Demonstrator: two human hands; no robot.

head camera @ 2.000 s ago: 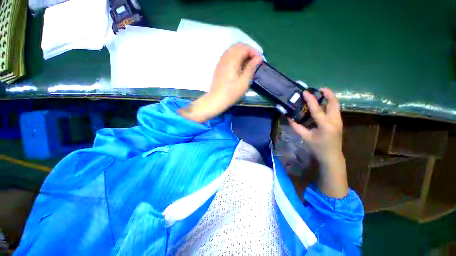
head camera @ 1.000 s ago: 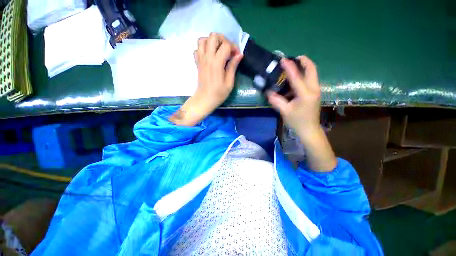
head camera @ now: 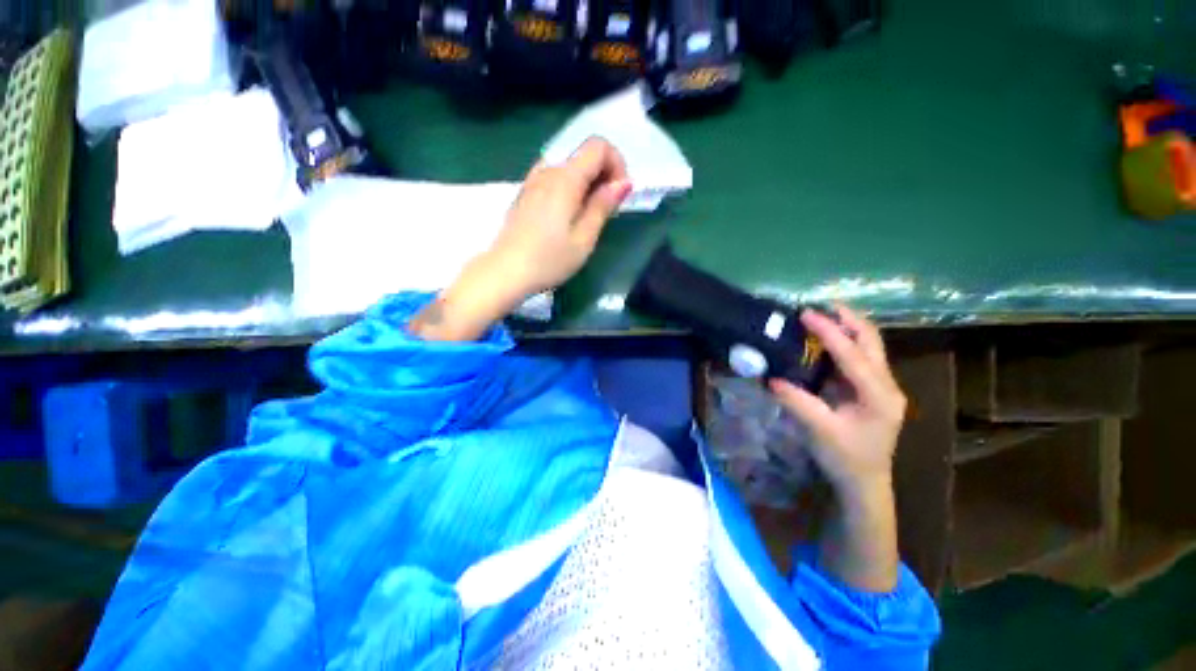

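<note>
My right hand (head camera: 853, 393) grips the wider end of a black product unit (head camera: 715, 312) at the bench's front edge. The unit has a small white label, a round white spot and orange-gold marks; its narrow end points up-left. My left hand (head camera: 558, 223) pinches a white sheet (head camera: 643, 147) between thumb and fingers, and the sheet is raised and bent to the right of the fingers. A loose stack of white sheets (head camera: 380, 243) lies under and left of my left wrist. The unit and the sheet are apart.
Several black units (head camera: 525, 46) lie in a row at the back. Another unit (head camera: 315, 131) lies beside white piles (head camera: 197, 171). Yellow-green perforated sheets (head camera: 36, 171) lie far left, an orange and blue tape dispenser (head camera: 1157, 151) right. Below are a carton with grey-white bundles (head camera: 761, 439) and brown compartments (head camera: 1030, 485).
The black unit has moved away from my left hand, down and right. My left hand now holds up a sheet. The view has shifted, showing the back row and tape dispenser.
</note>
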